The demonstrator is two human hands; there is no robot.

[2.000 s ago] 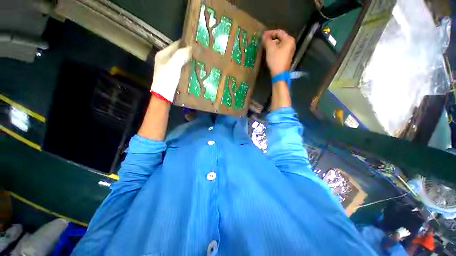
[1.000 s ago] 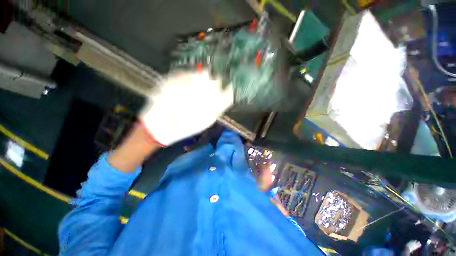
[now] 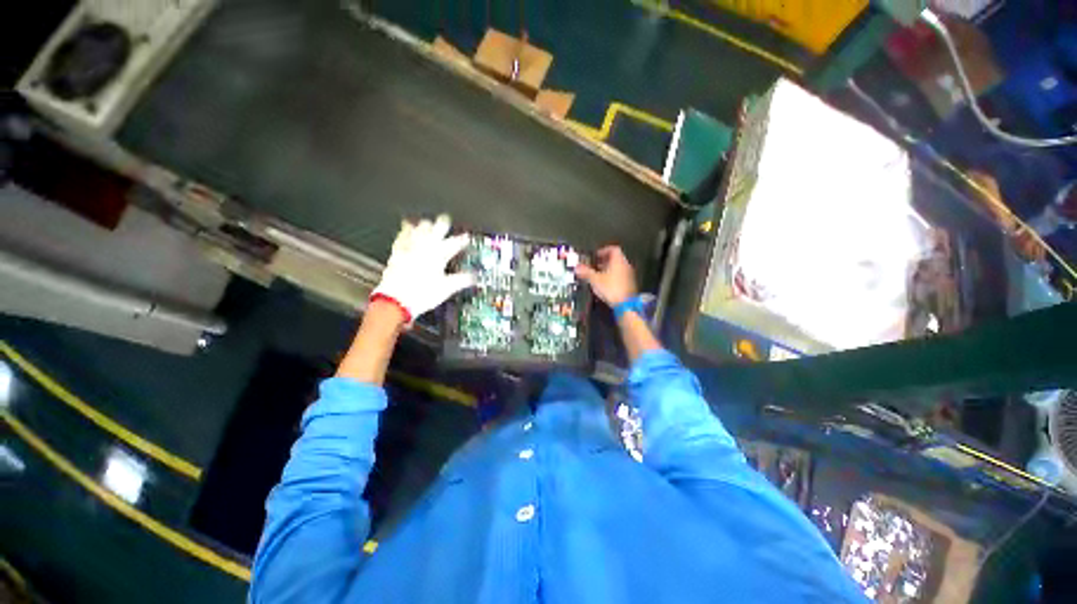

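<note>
A dark pallet (image 3: 521, 348) with several crowded green circuit boards (image 3: 487, 321) lies component side up at the near end of the conveyor (image 3: 390, 130). My left hand (image 3: 422, 269), in a white knit glove with a red cuff, rests on the pallet's left edge with its fingers spread; whether it grips the edge is hard to tell. My right hand (image 3: 609, 277), bare with a blue wrist strap (image 3: 634, 306), is at the pallet's upper right edge, its fingertips by a board; whether they pinch something is too small to tell.
A large carton (image 3: 723, 254) with a bright plastic bag stands right of the conveyor. A green post (image 3: 874, 363) crosses at right. An open carton of shiny parts (image 3: 945, 566) is at lower right. A fan unit (image 3: 92, 65) stands at upper left. A metal rail (image 3: 319, 250) runs along the conveyor.
The pallet was held up with its solder side showing, then turned over; now it lies lower, boards up. My right hand has come back from the lower right to the pallet's right edge.
</note>
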